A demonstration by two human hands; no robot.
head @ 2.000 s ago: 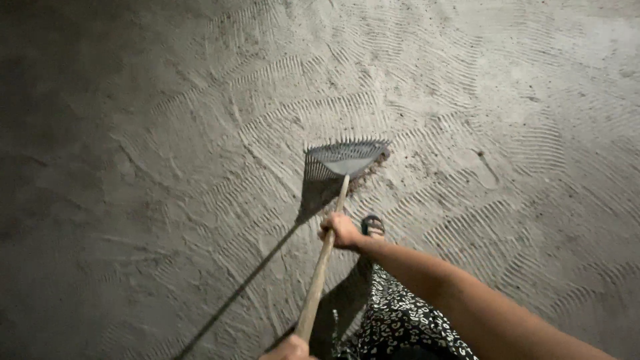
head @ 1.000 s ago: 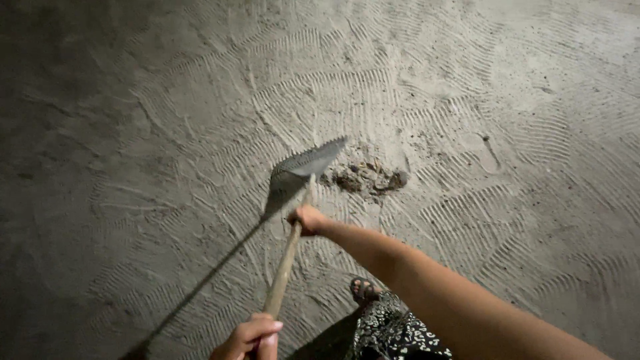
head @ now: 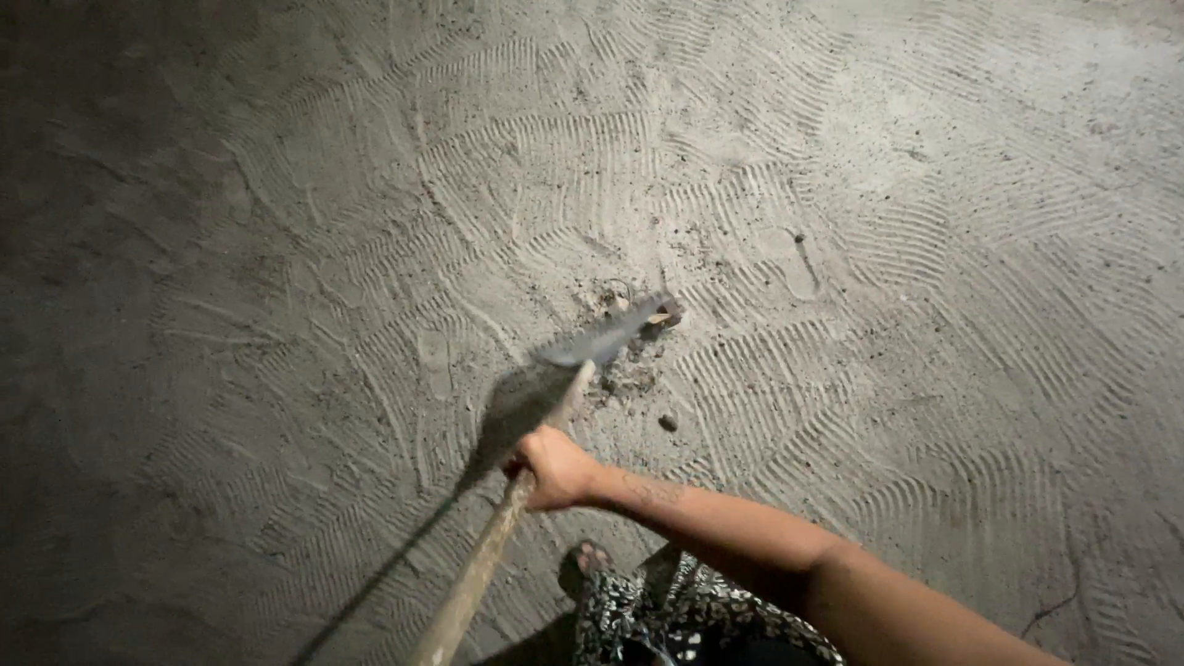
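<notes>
My right hand point(head: 553, 469) is closed around the wooden handle point(head: 476, 566) of a leaf rake. The fan-shaped grey rake head point(head: 599, 340) lies beyond it, tilted and slightly blurred, over a small heap of debris point(head: 634, 375) made of dirt, small clods and dry bits. A reddish-brown piece with a pale bit point(head: 668, 313) sits at the head's right tip. One dark clod point(head: 668, 423) lies apart, nearer to me. The handle runs out of the frame at the bottom, and my left hand is out of view.
Sandy ground point(head: 573, 194) with comb-like rake marks and some shoe prints spreads all round. My sandalled foot point(head: 589, 560) and black-and-white patterned clothing point(head: 703, 610) are at the bottom. The rake's shadow point(head: 398, 555) falls to the lower left.
The rake head has gone from left of the debris, one second ago, to over it. My left hand, earlier on the handle's near part, has left the view.
</notes>
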